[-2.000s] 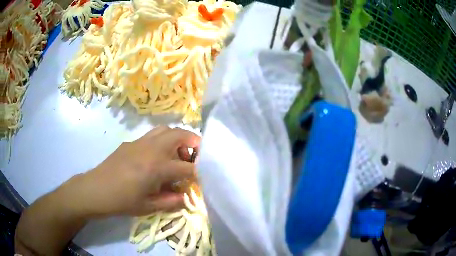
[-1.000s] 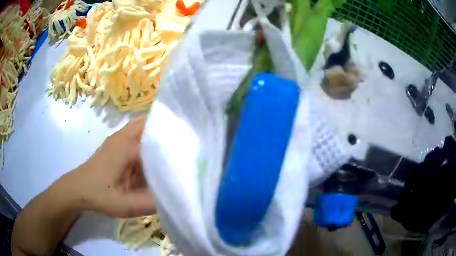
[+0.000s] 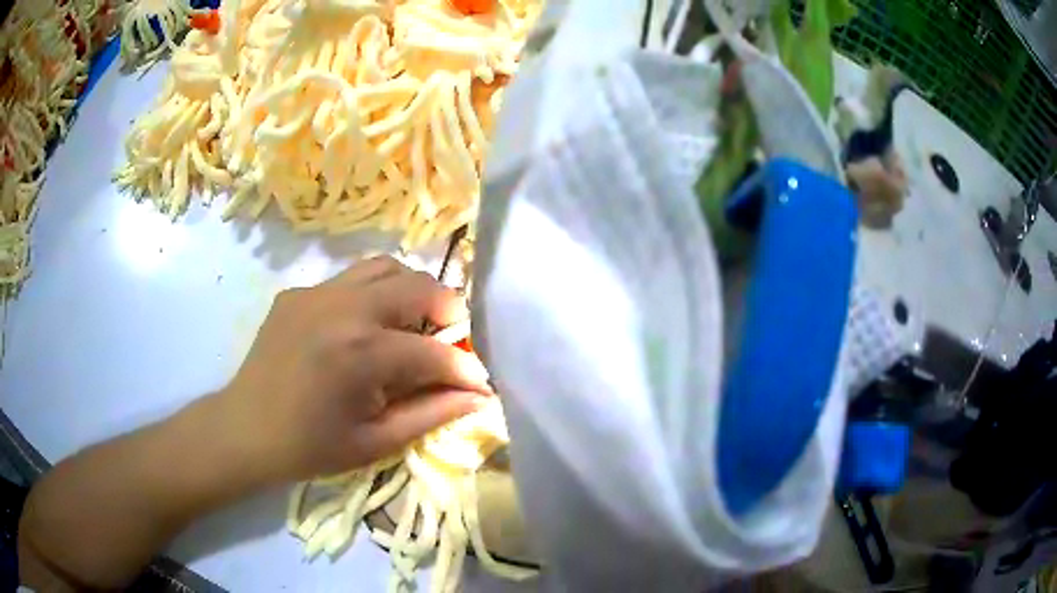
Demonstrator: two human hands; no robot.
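Note:
My left hand (image 3: 359, 376) grips the top of a cream yarn bunch (image 3: 446, 469) on the white table at lower centre. Its loose strands spread toward the lower edge, and a small orange-red spot shows at my fingertips. A thin dark pointed piece stands just beyond the fingertips; I cannot tell what it is. The white pouch (image 3: 591, 313) hangs right beside my fingers and hides the needle area. A blue object (image 3: 794, 336) sits in the pouch. My right hand is not visible.
A large pile of cream yarn bunches (image 3: 348, 127) lies beyond my hand. More stringy bunches (image 3: 23, 116) are at far left. The machine head (image 3: 939, 255), a blue knob (image 3: 875, 455), green strips (image 3: 811, 58) and green mesh (image 3: 974, 81) are at right. A dark tool (image 3: 867, 539) lies below the knob.
The pouch swung left across the view, then back right, uncovering my left fingertips and the yarn bunch. My left hand still holds the bunch, with more orange-red and strands showing.

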